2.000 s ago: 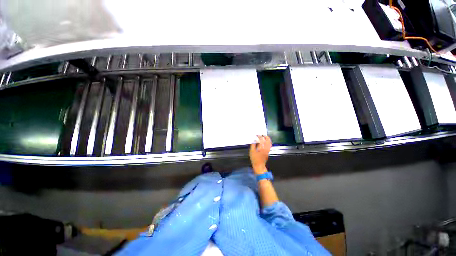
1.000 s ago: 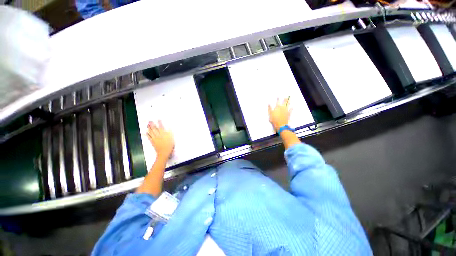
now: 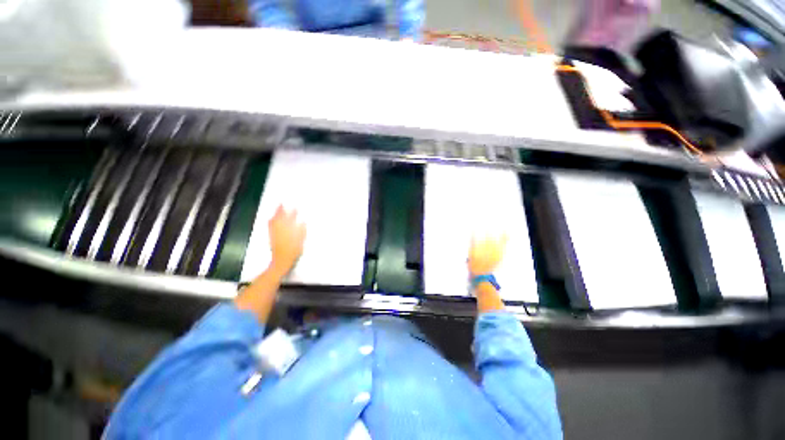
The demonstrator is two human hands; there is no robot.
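Note:
A pale equipment unit [image 3: 331, 215] lies flat on the conveyor, left of centre. My left hand [image 3: 287, 239] rests on its top near the left side, fingers slightly apart, holding nothing. A second pale unit [image 3: 456, 206] lies to its right, with a dark green gap between the two. My right hand [image 3: 487, 253], with a blue wristband, is over the middle of its top, blurred, and nothing shows in it. Whether each palm touches the top fully cannot be told.
More pale units [image 3: 611, 241] lie to the right with dark ends. Shiny rollers [image 3: 155, 206] and a green panel [image 3: 34, 189] are at the left. A silver rail [image 3: 396, 302] runs along my side. A white bench [image 3: 361, 86], orange cable [image 3: 641, 125] and people's clothing are beyond.
Since one second ago the view has turned, and the line looks more level. Both hands stay on the same two units. Two seconds ago only my right hand showed, at a unit's near edge.

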